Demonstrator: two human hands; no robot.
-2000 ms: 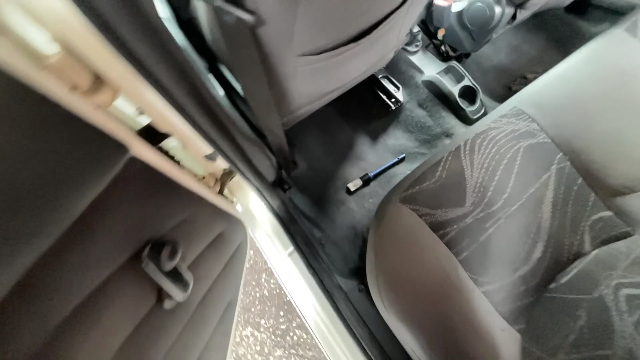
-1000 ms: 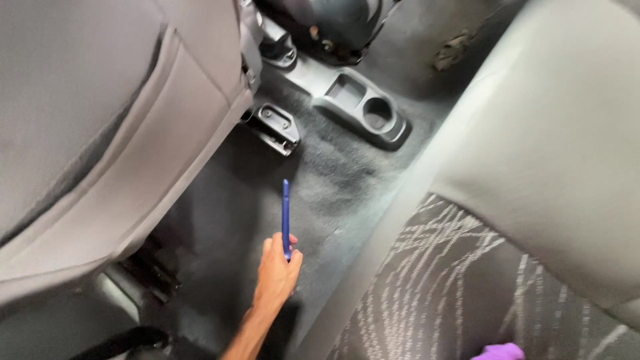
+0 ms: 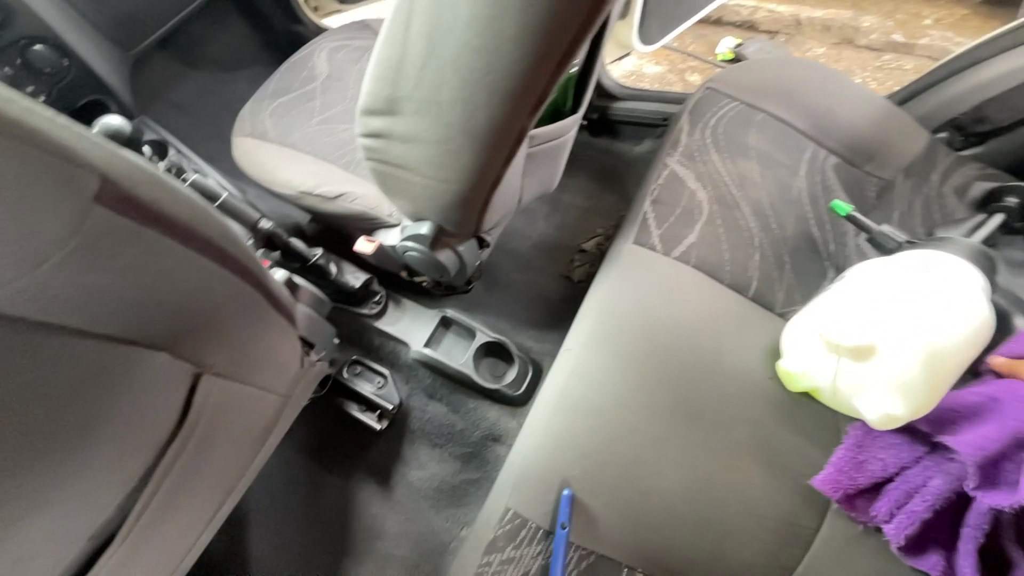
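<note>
The blue handle of a tool (image 3: 562,528) rises from the bottom edge; its lower end is cut off, and my left hand is out of view. At the right edge a small part of my right hand (image 3: 1006,366) shows against a purple plush cloth (image 3: 904,488). Its grip is hidden. Beside this hand and above the cloth is a white translucent bottle (image 3: 888,328), tilted, with some green at its lower left. A black sprayer with a green nozzle tip (image 3: 840,208) shows just beyond the bottle.
The grey rear seat (image 3: 664,400) spans the right half. A front seat back (image 3: 120,320) stands at the left, another front seat (image 3: 312,120) farther off. Between them lie the console with a cup holder (image 3: 494,362) and a metal seat rail (image 3: 370,388). Dark carpet (image 3: 448,448) covers the floor.
The view has swung right, across the rear seat. The blue tool, in my left hand over the floor a second ago, now shows in front of the seat. The bottle has come into view.
</note>
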